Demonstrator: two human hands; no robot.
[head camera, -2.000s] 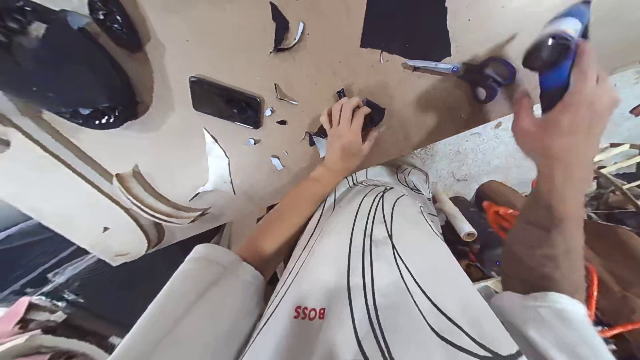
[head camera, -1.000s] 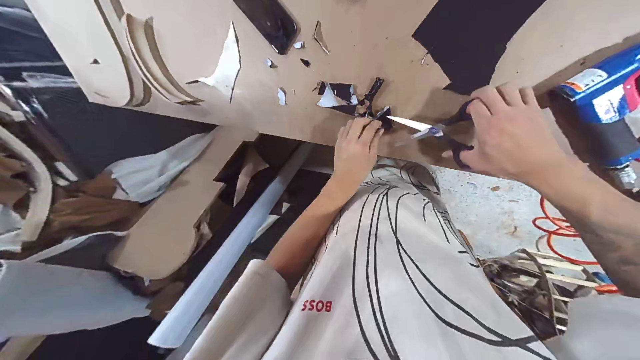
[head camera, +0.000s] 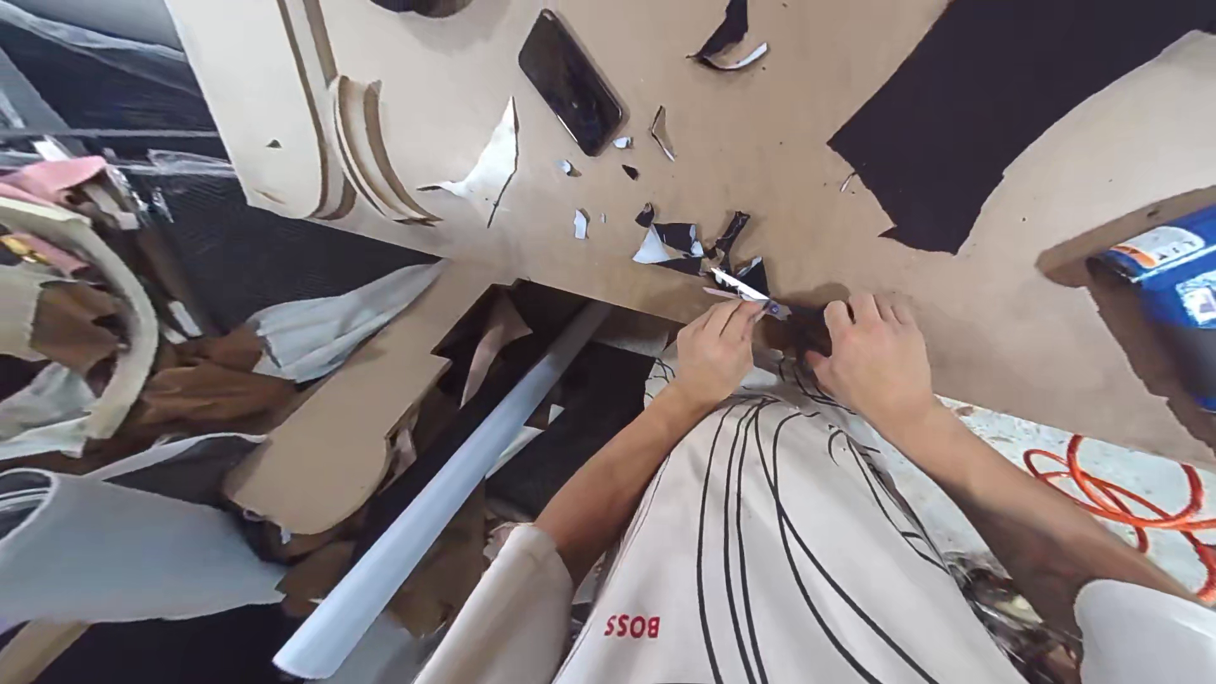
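Note:
My right hand (head camera: 876, 359) is closed on the dark handles of a pair of scissors (head camera: 777, 310) at the table's near edge. The blades point left, toward small black scraps. My left hand (head camera: 714, 351) is at the blades, its fingertips pinched near the pivot; whether a scrap is between them is hidden. Black and white scraps (head camera: 676, 249) lie just beyond the blades. A large piece of black sheet material (head camera: 997, 104) lies flat at the upper right, and a white pointed scrap (head camera: 492, 161) rests farther left.
A smartphone (head camera: 571, 83) lies on the table (head camera: 779, 142). Curved board pieces (head camera: 366, 152) sit at its left end, a blue container (head camera: 1173, 266) at its right. Below the edge are a long white roll (head camera: 446, 494), a board with a rounded end (head camera: 323, 456) and fabric scraps. An orange hose (head camera: 1107, 494) coils on the floor.
My right hand held the blue container two seconds ago; now the container lies on the table and that hand holds the scissors. My left hand has moved to the blades. The view has shifted left.

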